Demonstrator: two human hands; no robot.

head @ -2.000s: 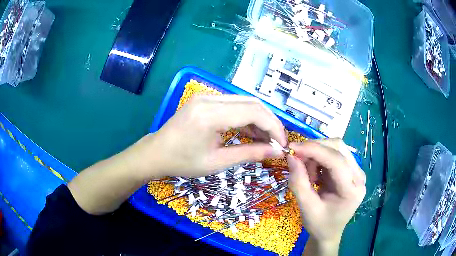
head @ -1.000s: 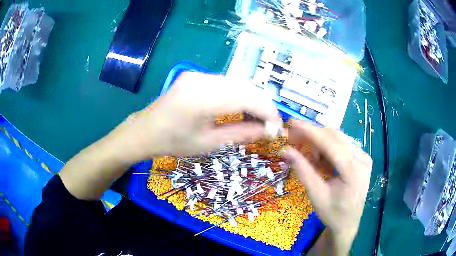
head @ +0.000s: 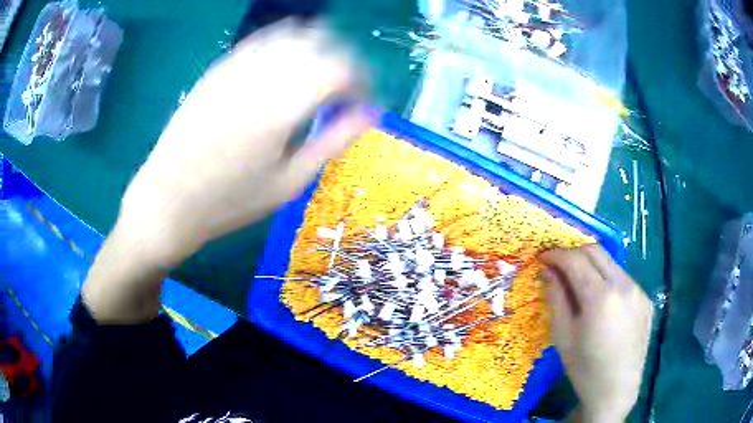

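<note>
The blue tray (head: 272, 306) holds loose orange-yellow small parts (head: 487, 363), with a heap of wire leads with white ends (head: 413, 285) on top. My left hand (head: 248, 124) is raised over the tray's upper left corner, blurred, thumb and fingers apart; I cannot tell if it holds anything. My right hand (head: 599, 310) is at the tray's right side, its fingertips down at the orange-yellow parts. Whether it pinches any part is hidden.
A white fixture (head: 516, 136) stands beyond the tray, with a clear box of leads (head: 590, 41) behind it. Clear side boxes (head: 66, 74) lie at far left and right. Thin metal sticks (head: 640, 206) and a black cable (head: 660, 273) lie right of the fixture.
My hands have parted from their meeting over the tray. My left hand has moved up and left; my right hand has moved down and right to the orange-yellow parts. The view has shifted.
</note>
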